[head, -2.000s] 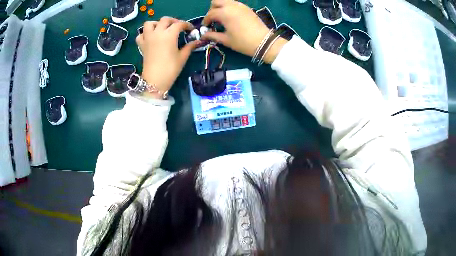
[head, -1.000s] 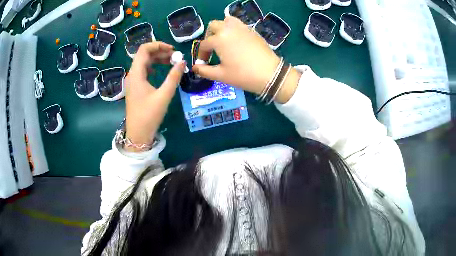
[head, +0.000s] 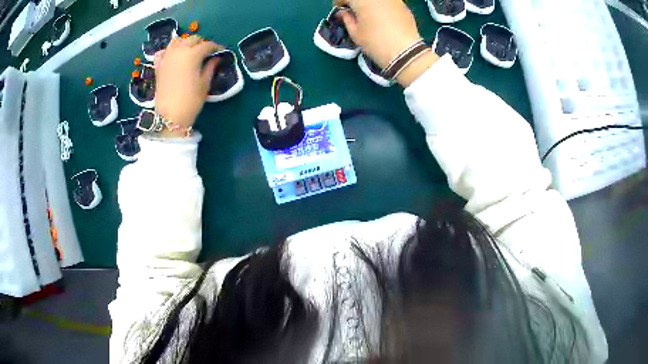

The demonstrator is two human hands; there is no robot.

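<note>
Two white earbuds (head: 276, 114) stand in the black charging cradle (head: 280, 134), which sits on the light-blue tester (head: 307, 156) with its lit screen. Thin coloured wires (head: 288, 83) loop above the cradle. My left hand (head: 183, 75) is at the left, among open charging cases; its fingers are apart, beside a dark-lined case (head: 224, 75). My right hand (head: 380, 27) reaches to an open case (head: 334, 35) at the top; its fingertips are over that case, and whether they hold anything cannot be told.
More open charging cases (head: 263, 52) stand across the green mat (head: 398, 167). Orange pieces (head: 194, 26) lie at upper left. Foam trays (head: 35, 178) stand at the left edge. Another white tray (head: 579, 99) is at right, with a black cable (head: 590, 131) across it. A white coiled cable (head: 65, 140) lies at left.
Both hands moved apart from above the cradle, left hand to the left, right hand up and right. The earbuds that they held are now in the cradle.
</note>
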